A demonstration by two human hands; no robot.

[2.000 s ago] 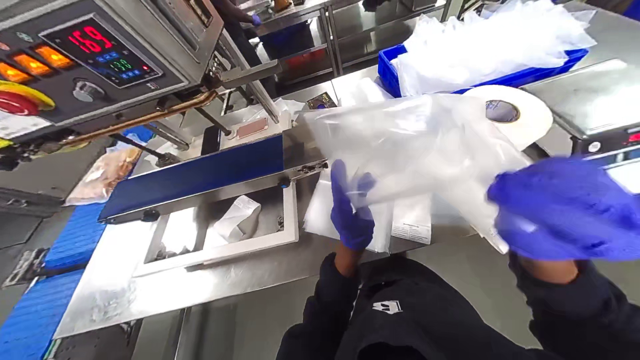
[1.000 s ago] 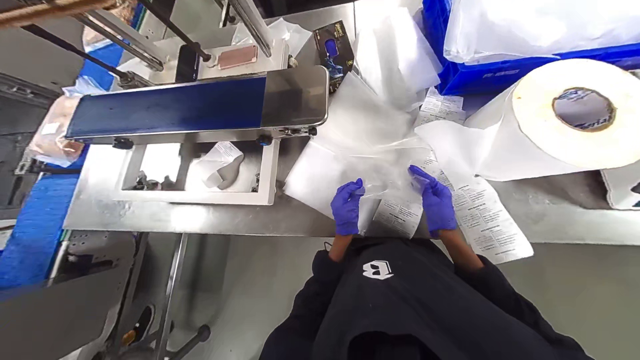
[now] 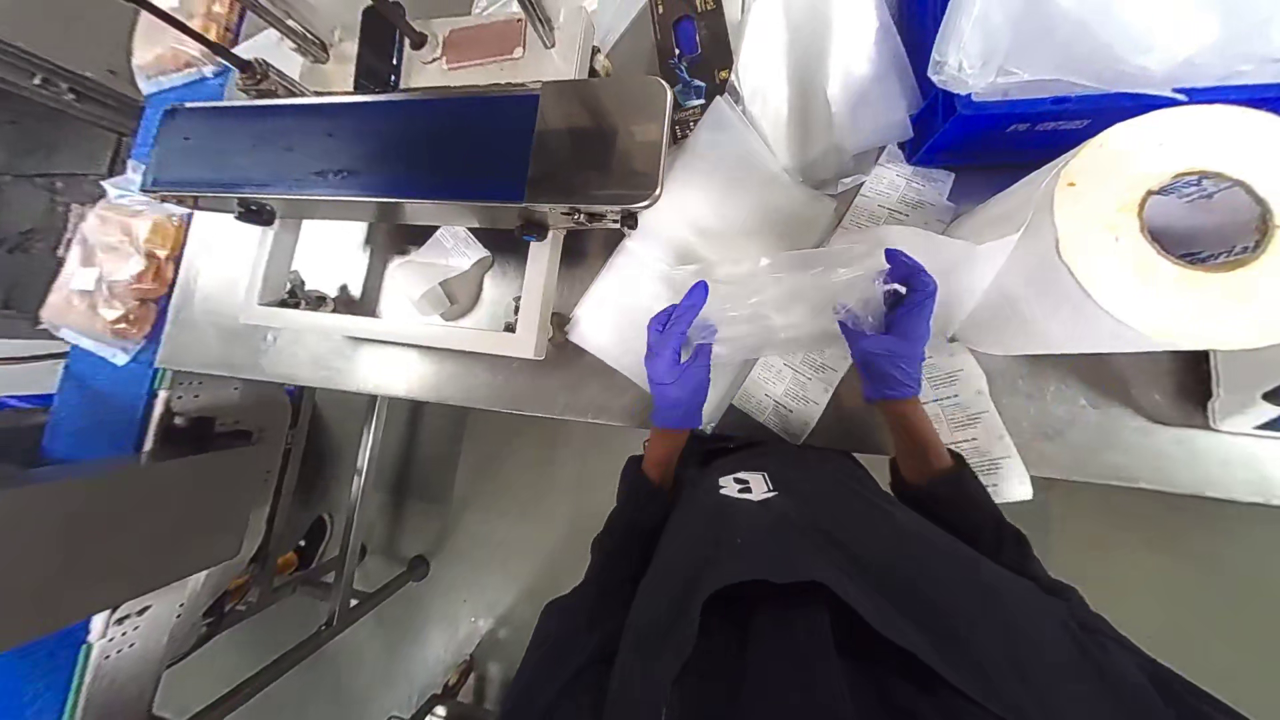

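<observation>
A clear plastic bag [image 3: 780,300] is stretched between my two blue-gloved hands above the steel table's front edge. My left hand [image 3: 682,355] touches its left end, thumb and fingers apart. At the other end, my right hand [image 3: 892,330] pinches the crumpled plastic. Under the bag lie a stack of flat plastic bags [image 3: 700,210] and printed label sheets [image 3: 795,390]. More printed labels [image 3: 965,415] hang over the edge beside my right wrist. A large label roll [image 3: 1160,230] lies to the right of that hand.
A conveyor with a blue belt [image 3: 350,145] stands left, above a white frame [image 3: 400,335] holding a curled label. At the upper right is a blue crate [image 3: 1030,125] of plastic bags. A glove box [image 3: 692,50] lies at the back. A packed bag [image 3: 120,265] sits on a blue belt at far left.
Two seconds ago my hands held a plastic bag up, farther apart; they came down over the table. Since one second ago they have spread, with the bag pulled out between them. The view has swung downward.
</observation>
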